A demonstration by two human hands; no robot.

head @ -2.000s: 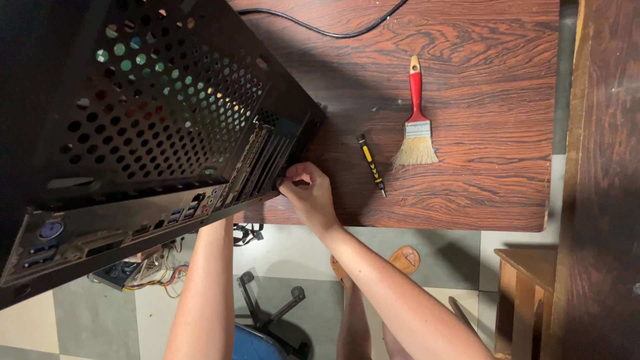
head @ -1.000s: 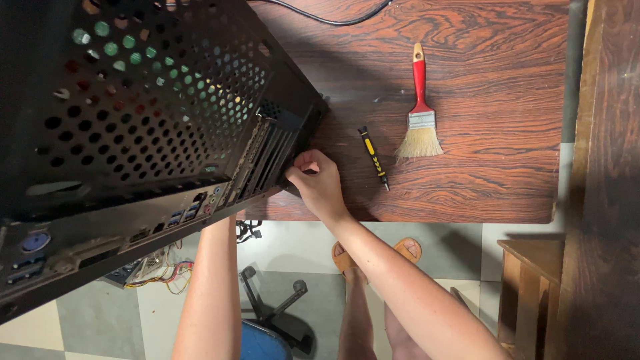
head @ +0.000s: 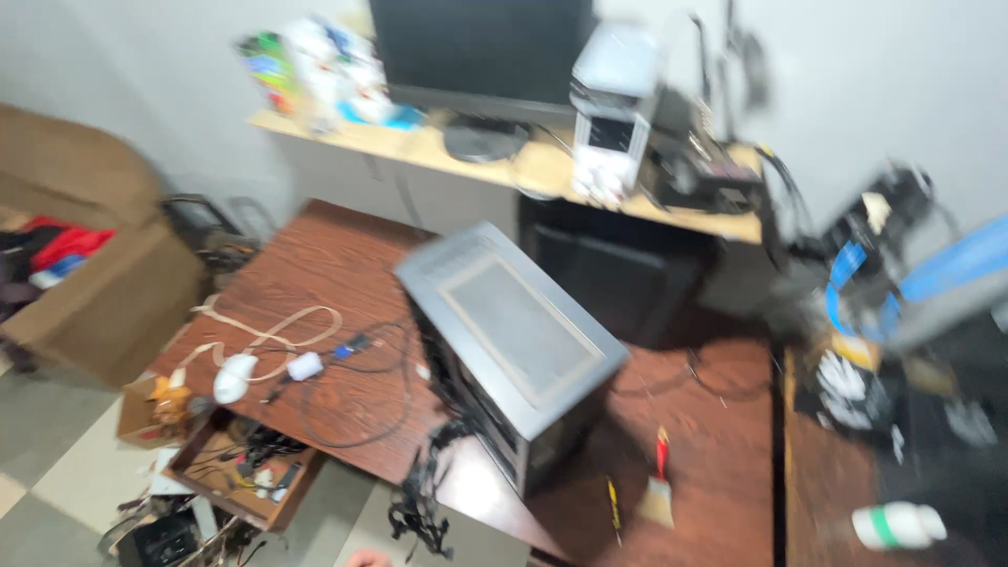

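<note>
A black desktop computer case (head: 516,319) stands on the reddish-brown wooden table (head: 354,260), its flat top panel facing me. Black cables (head: 421,504) hang from its near left side over the table edge. To its right lie a yellow-and-black screwdriver (head: 613,508) and a paintbrush (head: 659,480) with a red handle. A small piece of skin, part of one hand (head: 368,557), shows at the bottom edge; which hand it is and whether it holds anything cannot be told. No other hand appears. The view is blurred.
A white mouse (head: 235,378) and loose cables lie on the table's left part. Below it an open drawer (head: 264,516) holds cables. Behind, a shelf (head: 465,167) carries a monitor (head: 484,51). A white bottle (head: 898,526) lies at the lower right.
The view has swung up and back to the wider room. The hand that was at the case's rear slots is away from them, and both forearms have left the view.
</note>
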